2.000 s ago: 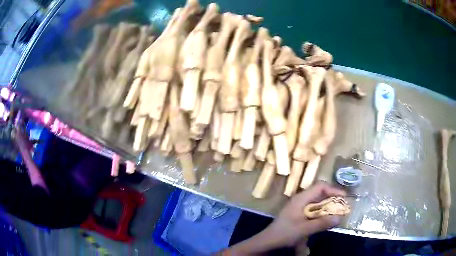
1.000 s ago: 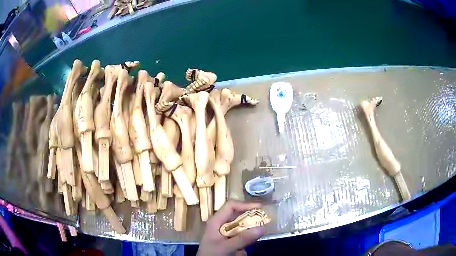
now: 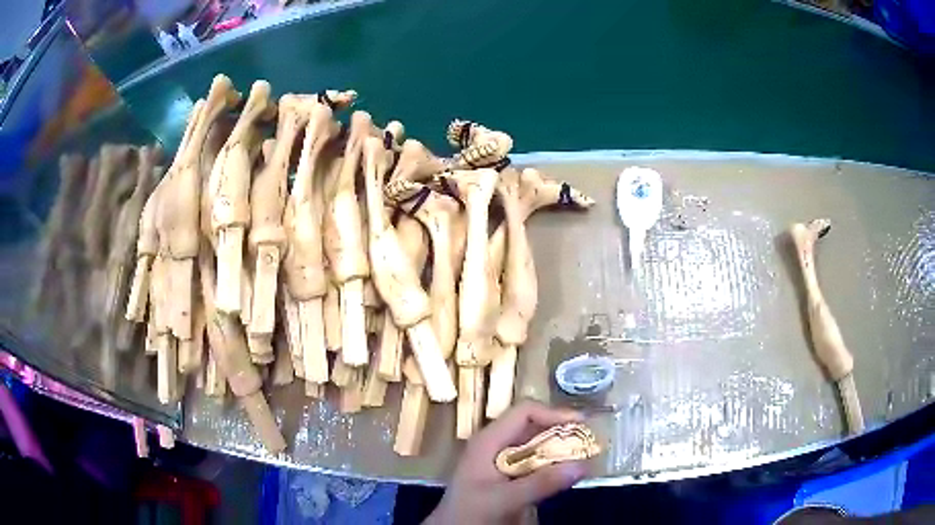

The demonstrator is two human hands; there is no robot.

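My left hand is at the bottom centre, closed around a tan leg part. Its ridged foot end points out of the fist and shows thin dark wavy lines. The rest of that part is hidden by the hand and the lower edge. A small clear oval dish with liquid lies on the table just beyond the hand. Thin sticks lie beside it. My right hand is not in view.
Many leg parts are piled at the left, pegs towards me, some with dark bands. One leg part lies alone at the right. A white bottle lies beyond the dish. A green strip runs behind. Blue totes are below the table edge.
The view has swung right since the first frame, then slightly back left. My left hand still holds the leg part near the dish, and the wavy lines on its foot end look darker.
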